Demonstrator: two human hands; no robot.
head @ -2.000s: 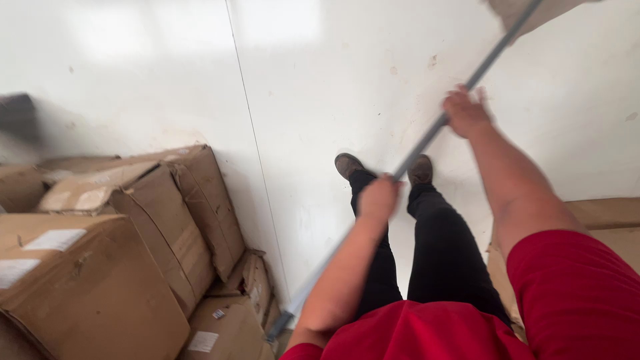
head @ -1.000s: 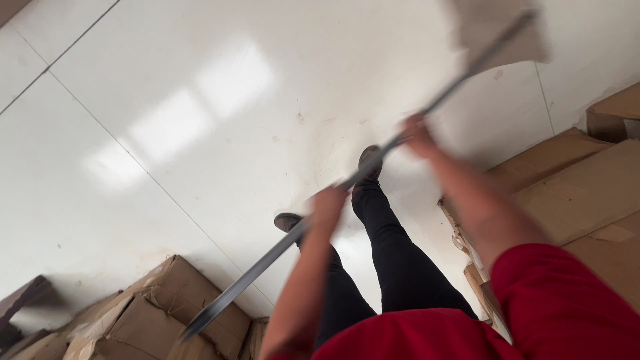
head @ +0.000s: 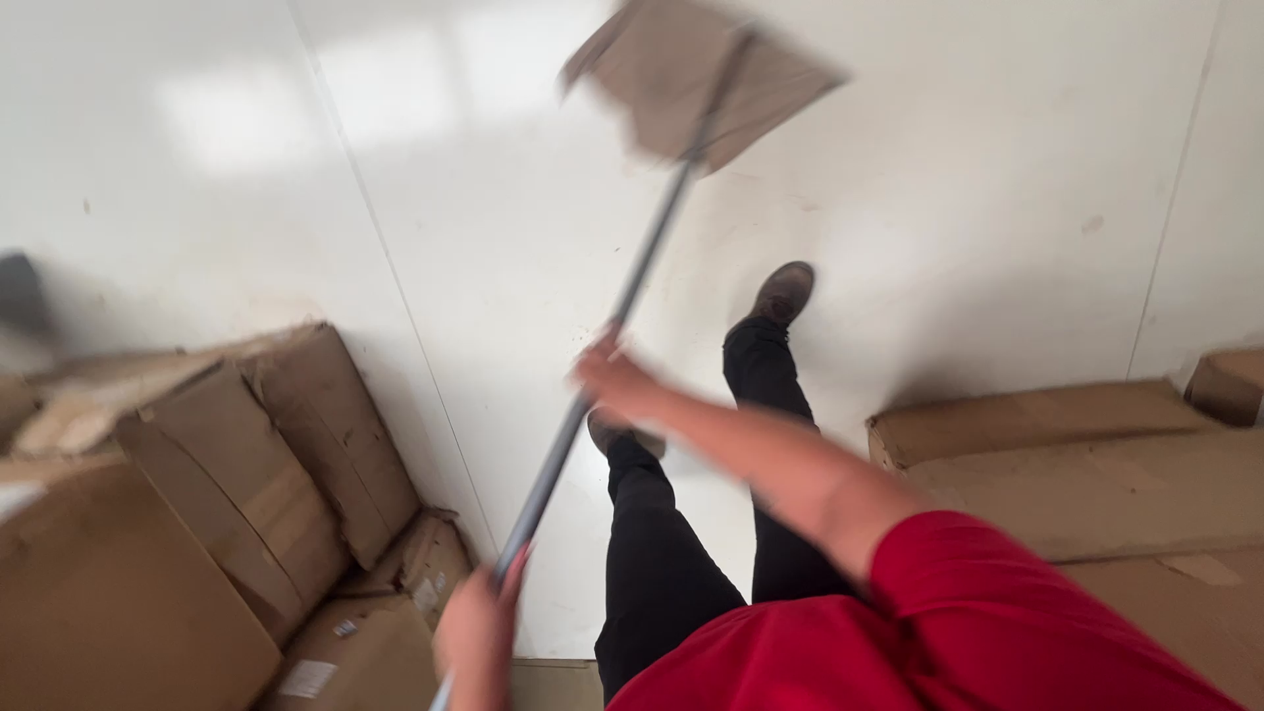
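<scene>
A long grey pole point(head: 652, 247) slants from the bottom centre up to the top of the view. My left hand point(head: 479, 622), blurred, is closed round its lower part. Farther up, my right hand point(head: 612, 375) grips the same pole near its middle, above one of my shoes. The pole's far end lies over a brown flat piece point(head: 681, 79), perhaps cardboard or cloth, with ragged edges; blur hides how the two are joined. Both are over the white floor point(head: 533, 247).
Worn cardboard boxes point(head: 326, 444) are stacked at the left, close to my left hand. More cardboard boxes point(head: 1047, 494) lie at the right beside my legs. A dark object point(head: 25, 296) is at the far left edge. Thin seams cross the floor.
The pole has turned steeper, and the brown piece at its far end has moved leftward from the upper right. Both hands remain on the pole. The view has swung noticeably.
</scene>
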